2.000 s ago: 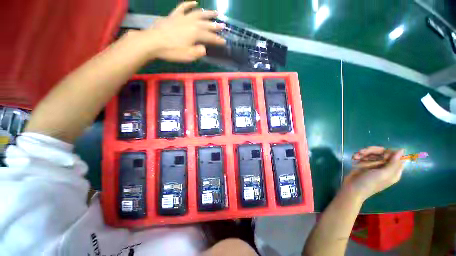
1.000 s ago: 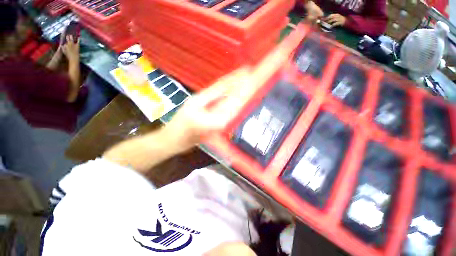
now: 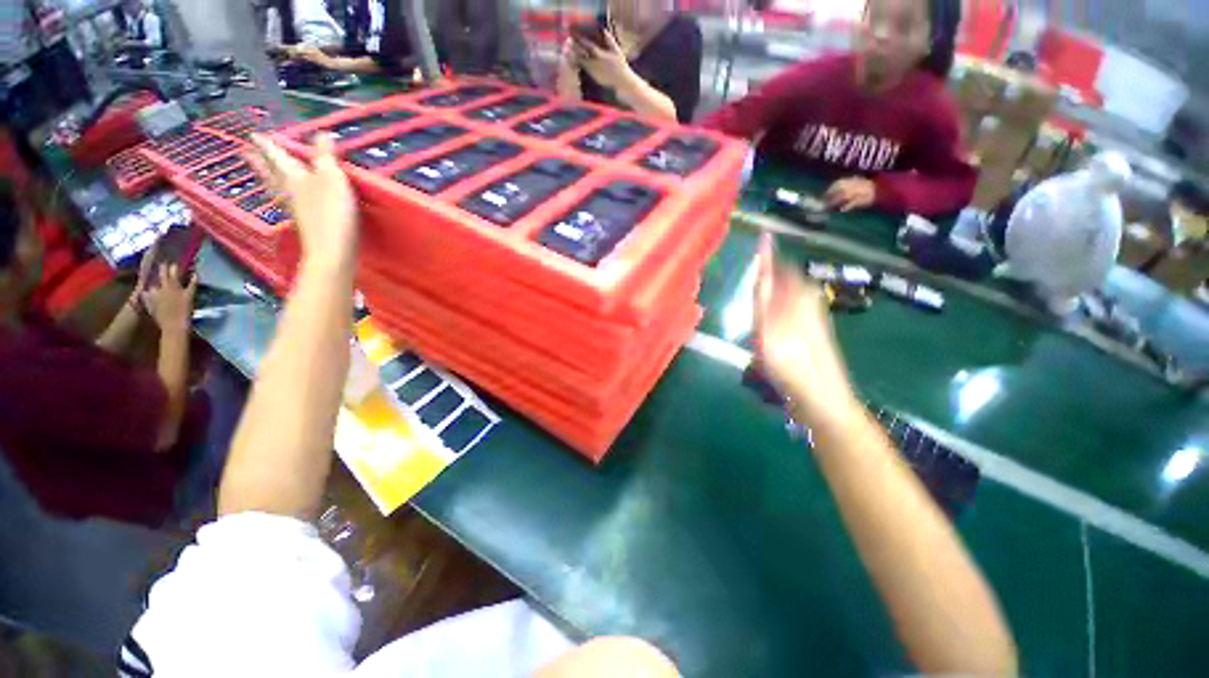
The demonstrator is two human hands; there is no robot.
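A tall stack of red foam trays (image 3: 530, 338) stands on the green bench, in the middle of the view. The top tray holds two rows of black handset units (image 3: 599, 220), backs up, with white labels. My left hand (image 3: 316, 199) is raised at the left end of the stack, fingers spread, holding nothing; whether it touches the tray is unclear. My right hand (image 3: 793, 325) is to the right of the stack, apart from it, blurred, with nothing visible in it.
A yellow and white card (image 3: 398, 444) lies at the bench edge. A dark gridded sheet (image 3: 928, 457) lies right, behind my right forearm. A white fan (image 3: 1065, 232) stands far right. A person in maroon sits across the bench; others sit left and behind. More red trays (image 3: 219, 186) stand left.
The tray that was in front of me, with my left hand at its edge, now appears on top of the stack. Both hands are off to its sides. The view has turned towards the stack.
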